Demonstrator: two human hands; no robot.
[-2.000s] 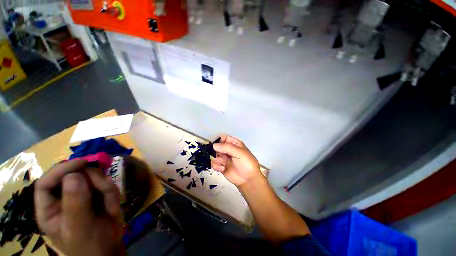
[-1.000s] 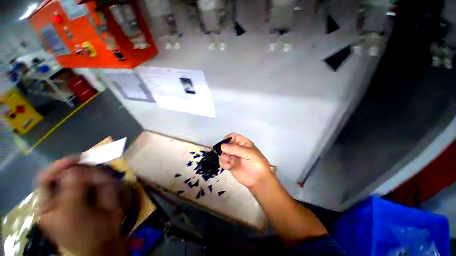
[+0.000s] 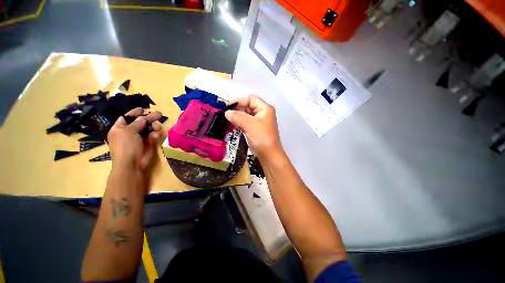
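The pink fixture (image 3: 194,131) with a dark window sits on a cream-white block (image 3: 200,159) on a dark round stand (image 3: 191,174). My right hand (image 3: 256,122) pinches a black triangular piece (image 3: 230,109) at the fixture's right upper edge; I cannot tell whether the piece touches it. My left hand (image 3: 134,138) is left of the fixture, fingers curled around black pieces (image 3: 145,128). A heap of black triangular pieces (image 3: 83,117) lies on the tan tabletop (image 3: 33,160), left of and behind my left hand.
A crumpled blue cloth (image 3: 200,98) and a white paper (image 3: 213,83) lie behind the fixture. The grey machine panel (image 3: 354,182) with instruction sheets (image 3: 318,83) stands at right. Metal clips (image 3: 437,33) hang at upper right. A pale ledge (image 3: 263,213) is below the panel.
The view has swung left and down to the table. My right hand has moved from over the ledge to the fixture, still pinching a black piece. The fixture is now fully in view.
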